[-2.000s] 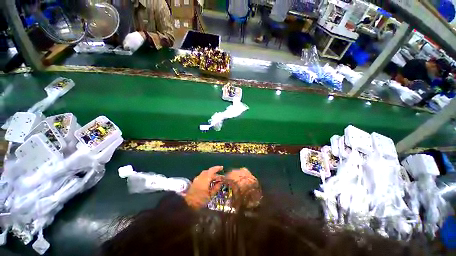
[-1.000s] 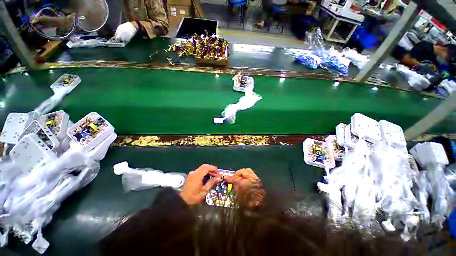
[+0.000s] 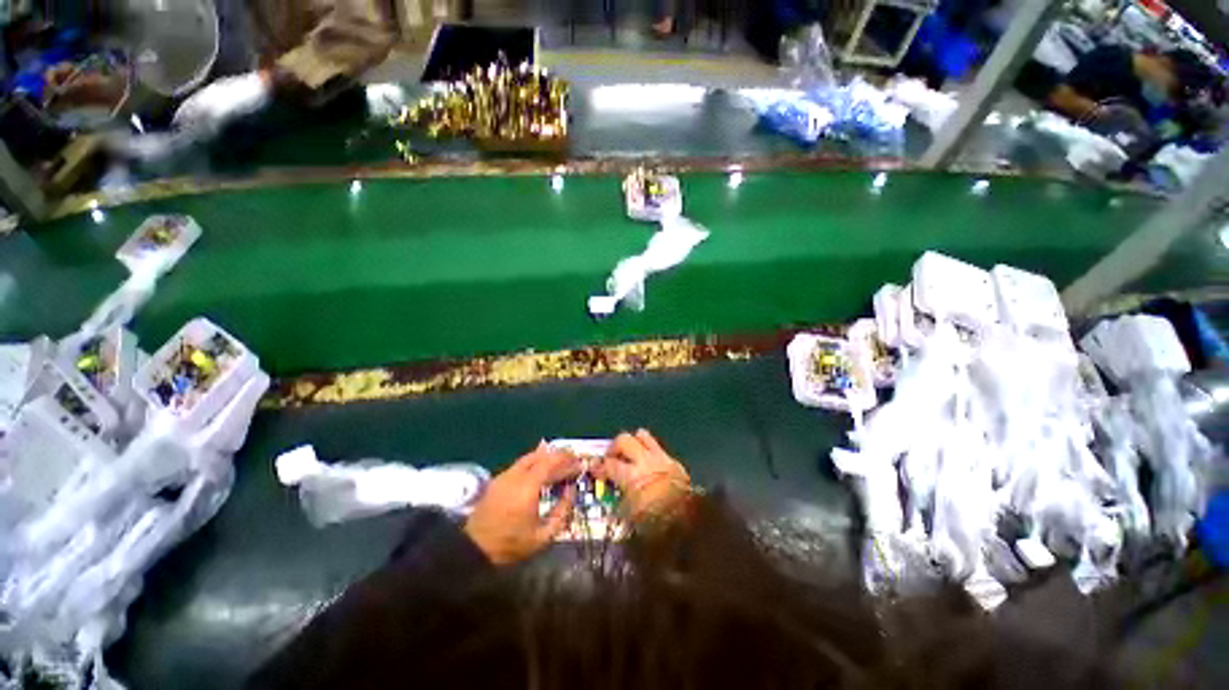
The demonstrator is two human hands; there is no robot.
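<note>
An open socket housing [image 3: 582, 518] lies on the dark green worktop in front of me, its colourful wires and parts facing up. My left hand [image 3: 519, 504] holds its left side, with fingers over the inside. My right hand [image 3: 647, 475] holds its right side, with fingertips at the wires near the upper edge. The fingers hide part of the inside. A bagged power cord [image 3: 391, 492] lies to the left of my left hand, with its white plug [image 3: 295, 465] at the far end. Dark hair covers the bottom of the view.
Piled units with cords lie at left [image 3: 115, 492] and right [image 3: 964, 452]. The green conveyor [image 3: 445, 270] carries two open units, one centre [image 3: 652, 197], one left [image 3: 158, 243]. Beyond are a gold heap [image 3: 492, 105], blue-and-clear bags [image 3: 829, 113] and a blurred coworker's sleeve [image 3: 330, 47]. A metal post stands right.
The view has shifted, so piles and conveyor sit differently in the picture. My fingers have moved over the housing, and more of its upper edge shows. The coworker's arm has moved.
</note>
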